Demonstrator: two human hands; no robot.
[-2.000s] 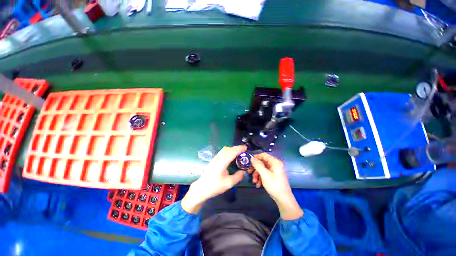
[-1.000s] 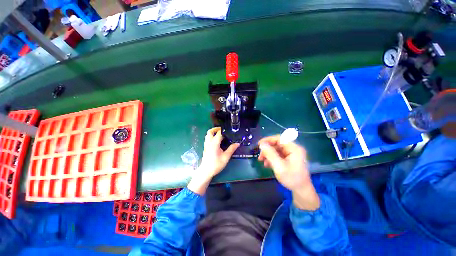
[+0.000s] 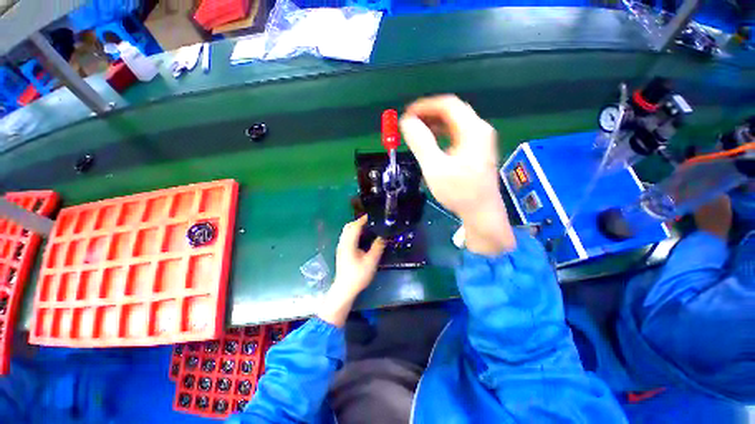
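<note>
The black press fixture (image 3: 401,245) stands on the green bench with its red clamp handle (image 3: 390,130) upright. My left hand (image 3: 358,261) is at the fixture's left front, fingertips against its base; whether it holds a part is hidden. My right hand (image 3: 457,157) is raised just right of the red handle, fingers curled with a gap, not around the handle, and nothing shows in it. The orange-red parts tray (image 3: 137,267) lies left of the fixture with one round black part (image 3: 200,233) in a right-side pocket.
A blue controller (image 3: 571,190) stands right, by a pressure gauge (image 3: 610,118). A filled red tray (image 3: 217,379) is below the bench edge. Plastic film (image 3: 315,269) lies left of the fixture. Round parts (image 3: 257,132) lie on the belt. A neighbour's sleeve (image 3: 691,286) is far right.
The round part between my hands two seconds ago no longer shows. My left hand moved to the fixture and stays there. My right hand rose from the fixture's front right to beside the red handle.
</note>
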